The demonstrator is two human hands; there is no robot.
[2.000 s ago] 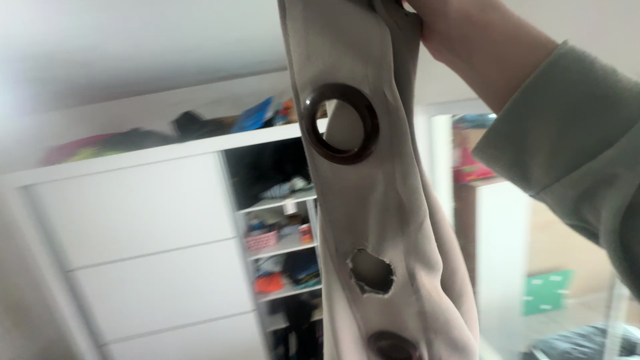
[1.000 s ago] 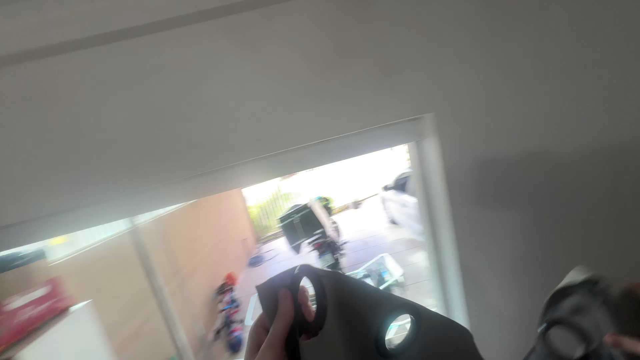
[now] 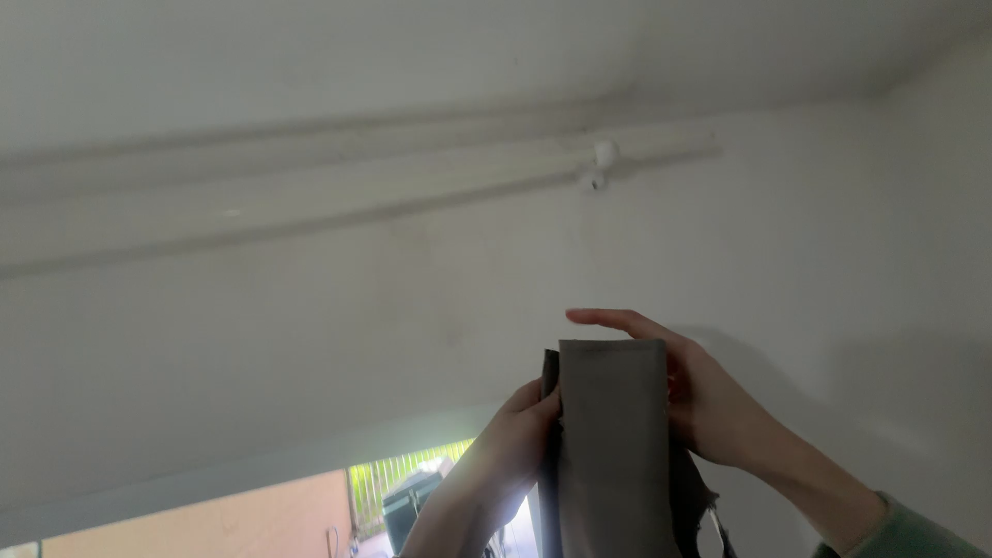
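Observation:
A grey-brown curtain [image 3: 614, 449], gathered in folds with its hemmed top edge up, is held in front of the wall at lower right of centre. My left hand [image 3: 531, 422] grips the folds at its left side, the fingers partly behind the cloth. On the right side my right hand [image 3: 686, 387] holds the cloth, its index finger stretched out to the left above the top edge. Part of a torn-edged hole shows low on the right. The curtain's lower part is out of view.
A white curtain rod [image 3: 465, 182] runs along the wall below the ceiling, ending at a white bracket [image 3: 595, 180]. Beneath is a window opening [image 3: 256, 504], through which a pinkish wall, a green fence and a dark box show outdoors.
The view has swung up towards the rod. My hands, apart on the curtain one second ago, are now close together with the cloth gathered between them.

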